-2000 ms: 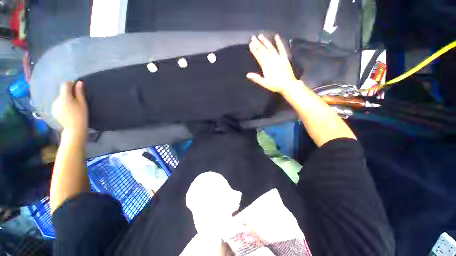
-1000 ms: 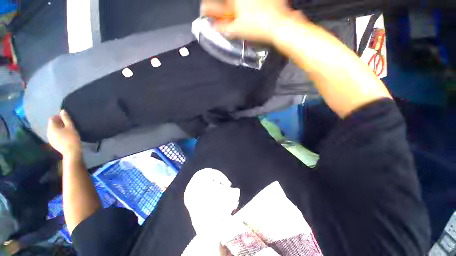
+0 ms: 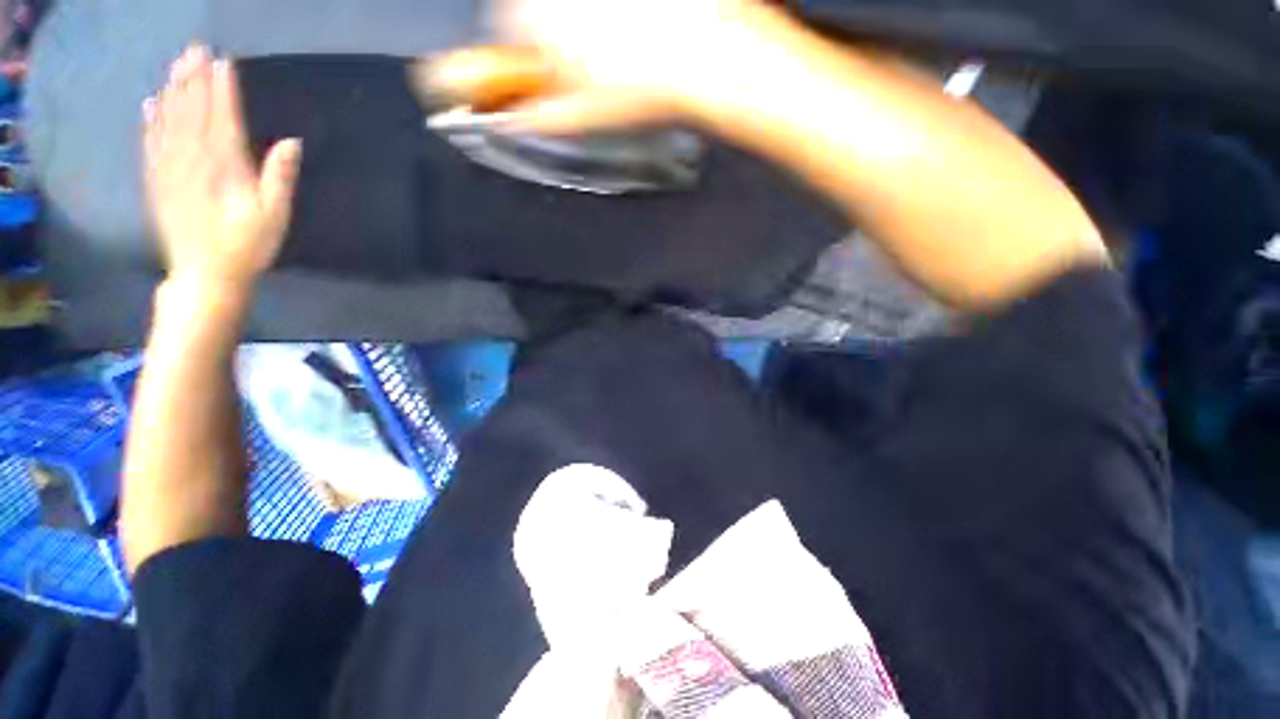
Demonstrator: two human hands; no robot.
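Note:
A black garment section (image 3: pixel 351 211) lies on the grey padded board (image 3: pixel 98 267) across the upper view. My left hand (image 3: pixel 218 176) lies flat at the garment's left end, fingers pointing away and thumb spread, holding nothing. My right hand (image 3: pixel 604 63) is blurred and holds the steam iron (image 3: pixel 604 157) by its orange-brown handle. The iron is over the middle of the garment, its pointed end to the left. Whether it touches the cloth I cannot tell. No white dots show on the cloth; my right hand and the iron hide part of it.
Blue plastic baskets (image 3: pixel 295 513) with a clear or white bag (image 3: pixel 323 421) in one stand below the board at the left. My black shirt with white print fills the lower middle. Dark cloth or surfaces lie at the right.
My right hand took hold of the iron and has since moved left and back over the cloth. My left hand let go of the garment's edge and lies flat. The view has shifted.

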